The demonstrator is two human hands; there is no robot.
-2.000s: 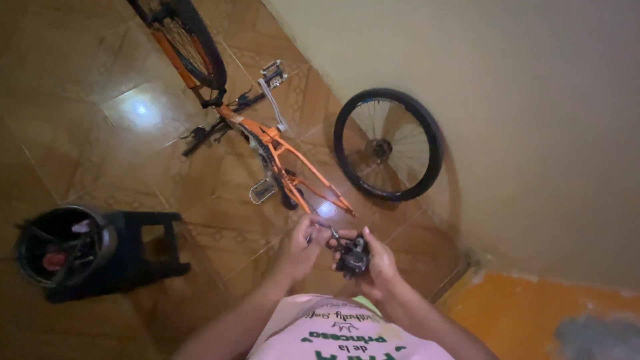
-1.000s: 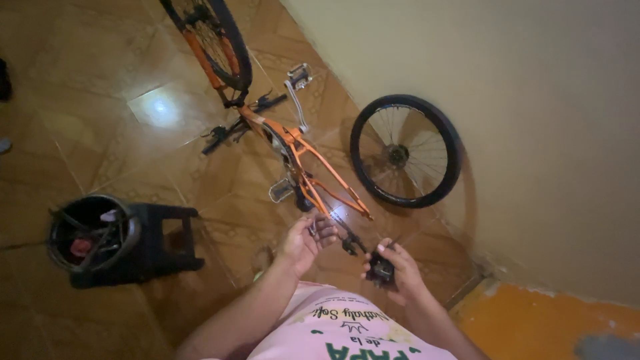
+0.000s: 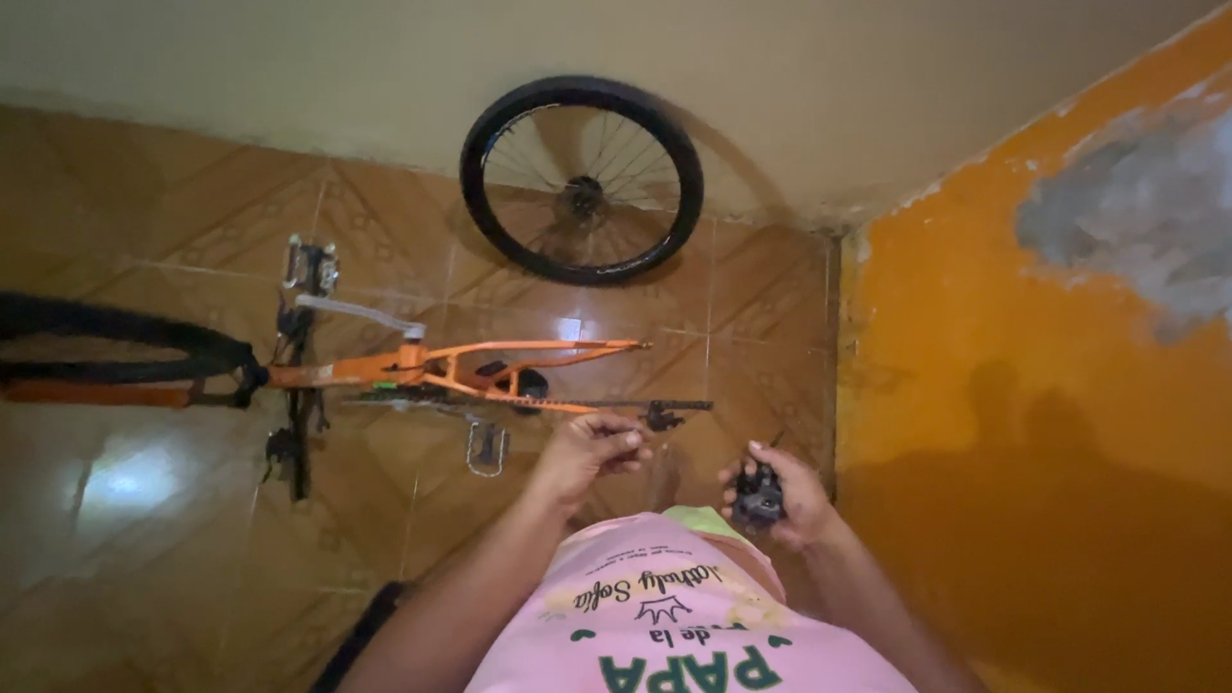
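In my right hand [image 3: 782, 489] is a compact black bicycle part [image 3: 758, 499], with the fingers curled round it; its exact kind is unclear. My left hand [image 3: 599, 445] is beside the rear end of the orange bicycle frame [image 3: 520, 348], thumb and fingers bent close together. Whether something small sits between those fingertips cannot be made out. Just past them are the dark chain [image 3: 621, 404] and a black mechanism that looks like a rear derailleur [image 3: 662, 417]. The frame has no wheel between its rear stays.
A loose bicycle wheel [image 3: 674, 226] leans on the pale wall. The frame's mounted wheel [image 3: 115, 332], handlebar [image 3: 300, 443] and pedals [image 3: 489, 449] extend leftward over the tiled floor [image 3: 366, 539]. An orange wall [image 3: 962, 414] stands at the right. A dark object [image 3: 361, 626] shows at lower left.
My hands were together at the black part two seconds ago; now they are apart, and the part is in my right hand. The view has turned, leaving the bucket out of sight.
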